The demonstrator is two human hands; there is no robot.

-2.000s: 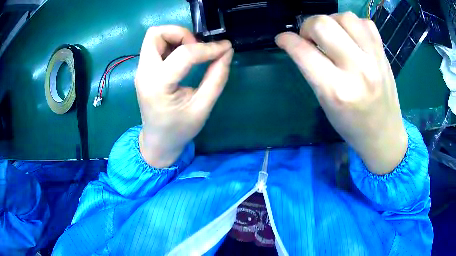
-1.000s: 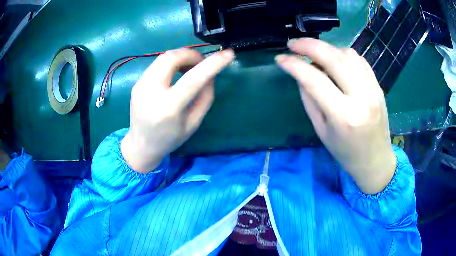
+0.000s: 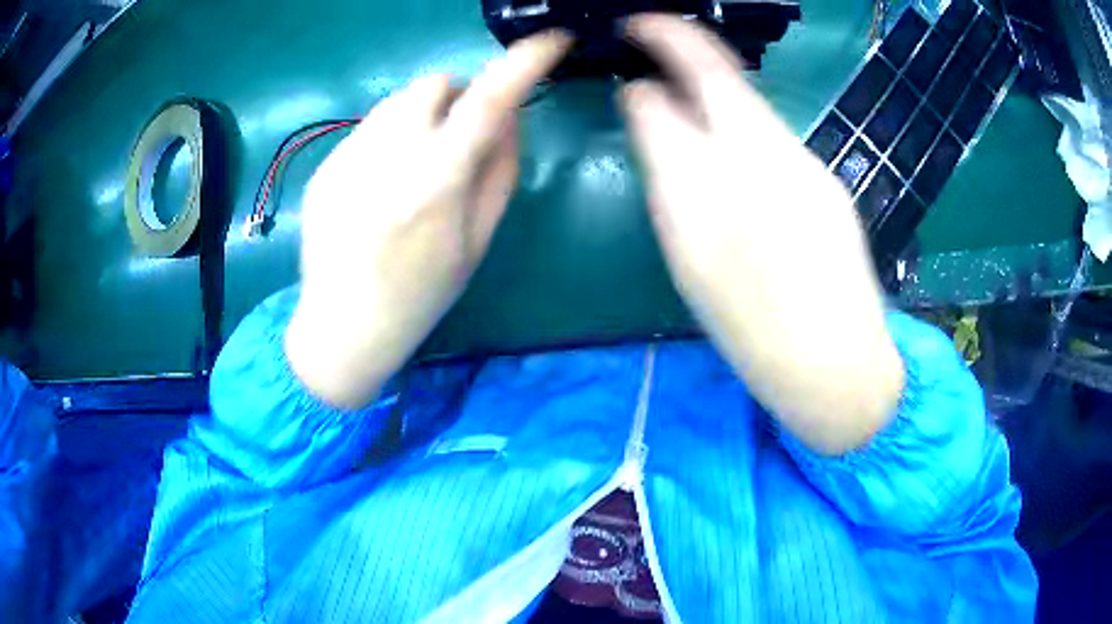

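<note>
The black projector optical engine housing (image 3: 762, 27) lies on the green bench at the top edge, and its far part is cut off by the frame. My left hand (image 3: 409, 213) is bare, with its fingertips at the near left edge of the housing. My right hand (image 3: 744, 207) is bare and blurred, with its fingertips at the near middle of the housing. Whether either hand holds anything cannot be told. A red-and-black lead (image 3: 283, 156) with a small white connector runs out from behind my left hand.
A tan tape roll (image 3: 185, 183) stands at left, with a black strip hanging beside it. A sheet of die-cut black pads (image 3: 921, 110) lies at right. White release paper (image 3: 1084, 152) is at the far right. Blue cloth of another person's sleeve (image 3: 18, 451) shows at lower left.
The housing sits higher in the frame, and less of it shows. My right hand has moved left, closer to my left hand. My left fingertips have moved up onto the housing's edge.
</note>
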